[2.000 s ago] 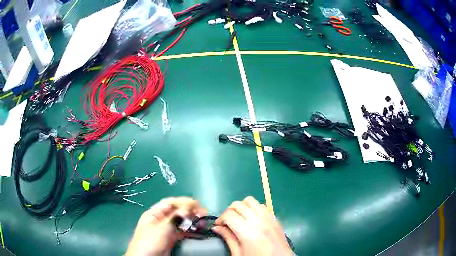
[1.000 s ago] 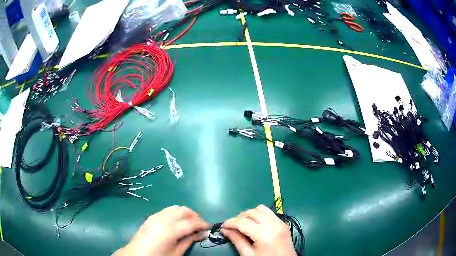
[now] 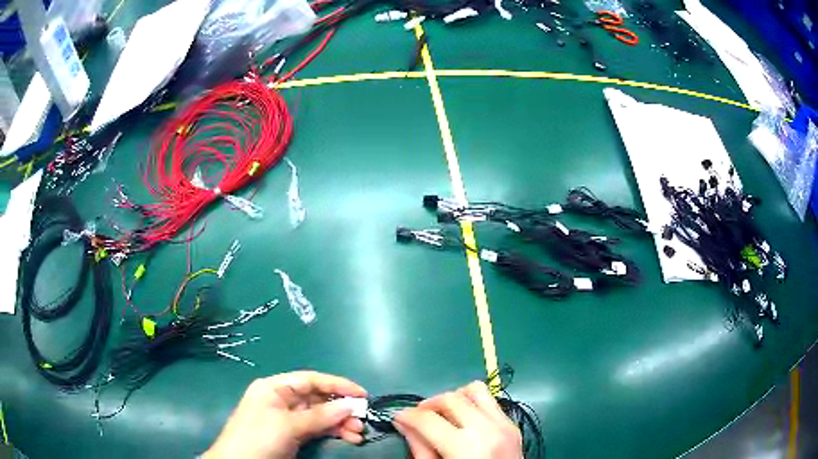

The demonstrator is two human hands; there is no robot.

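My left hand (image 3: 291, 417) is at the bottom centre, its thumb and fingers closed on a white label (image 3: 355, 407) at the end of a bundle of black wires (image 3: 395, 405). My right hand (image 3: 462, 425) is close beside it and grips the same black wires. The wires span the short gap between the hands. Thin black loops (image 3: 525, 421) also show on the table at the right of my right hand. Any connector in the bundle is hidden by the fingers.
Black wire harnesses (image 3: 556, 260) lie right of centre. More harnesses (image 3: 709, 220) lie on white paper (image 3: 659, 152) at the right. A red wire coil (image 3: 220, 148), black cable coil (image 3: 67, 296), loose black leads (image 3: 170, 341) and clear plastic pieces (image 3: 294, 298) lie left. Orange-handled scissors (image 3: 617, 27) lie far off.
The hands have moved slightly apart from one second ago, showing more of the black wires and the white label between them. The view has shifted a little.
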